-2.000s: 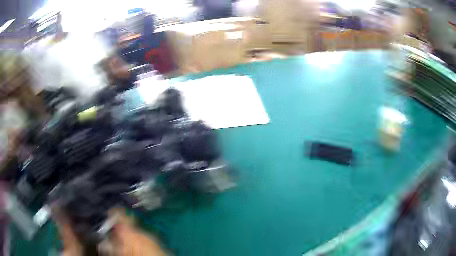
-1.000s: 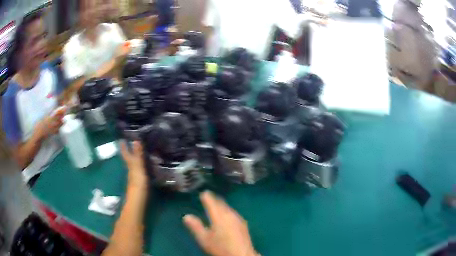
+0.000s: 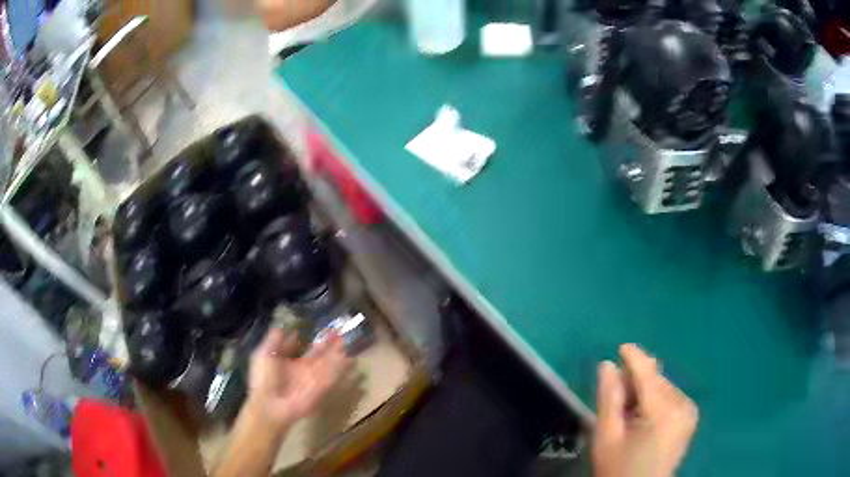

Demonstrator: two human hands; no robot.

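Several glossy black camera heads [image 3: 200, 219] sit packed in an open cardboard crate [image 3: 377, 405] at the lower left, below the table. My left hand [image 3: 294, 377] is over the near end of the crate, fingers spread, holding nothing. My right hand [image 3: 643, 410] is above the green table [image 3: 522, 242] near its edge, fingers bent and apart, with nothing visible in it. Several assembled black-and-silver cameras [image 3: 671, 102] stand at the upper right of the table, away from both hands.
A crumpled white wipe [image 3: 452, 146] lies near the table edge. A small white block [image 3: 506, 39] and a white bottle [image 3: 436, 23] stand at the back. A red object [image 3: 112, 438] is at the lower left. Part of a person's arm [image 3: 294, 11] shows at the top.
The view has turned left and down, bringing the crate into sight. My left hand has moved from beside the standing cameras to over the crate. The standing cameras now appear at the upper right.
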